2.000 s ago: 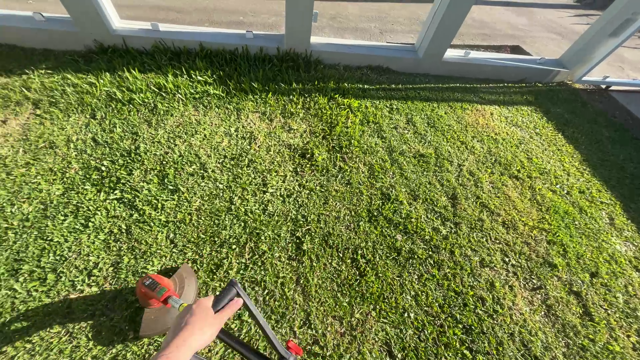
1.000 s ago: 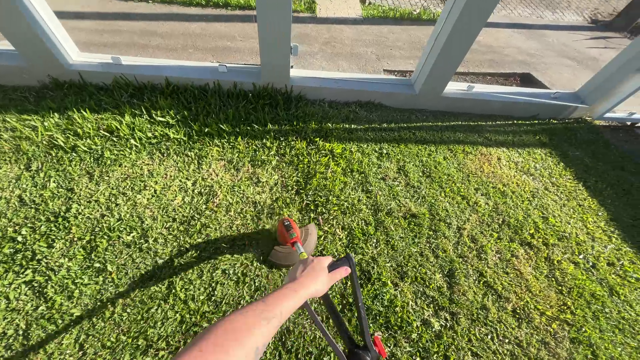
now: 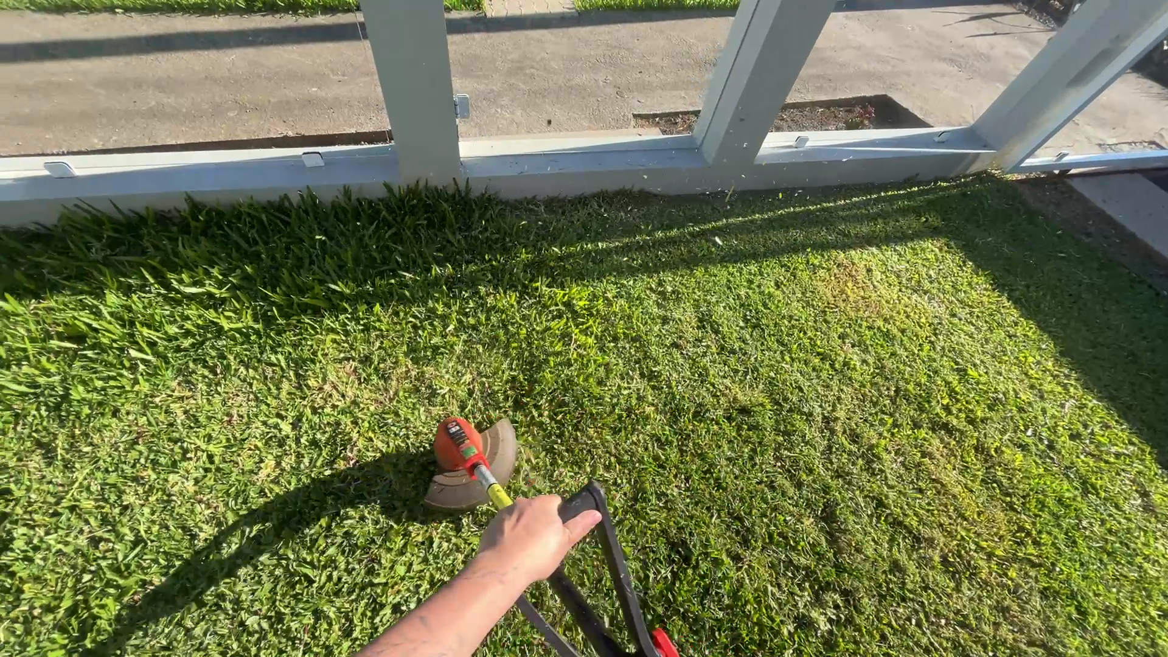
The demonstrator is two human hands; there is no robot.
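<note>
My left hand (image 3: 532, 540) grips the black loop handle (image 3: 598, 511) of a string trimmer, its arm coming in from the bottom edge. Beyond the hand, the shaft leads to the orange trimmer head (image 3: 456, 443) with a dirty, curved guard (image 3: 464, 484). The head is low over the grass (image 3: 693, 420), and whether it touches is hard to tell. Small bits show in the air near the fence. A red part (image 3: 663, 642) of the trimmer shows at the bottom edge. My right hand is out of view.
A grey fence frame with posts (image 3: 415, 91) and a bottom rail (image 3: 584, 169) runs across the far side of the lawn. Longer grass (image 3: 301, 237) stands against it at the left. Beyond lies concrete paving (image 3: 584, 64). A paved strip (image 3: 1127, 205) is at the right.
My left hand and the trimmer head have moved from the lower left towards the fence and to the right over the grass. The view has shifted somewhat towards the fence.
</note>
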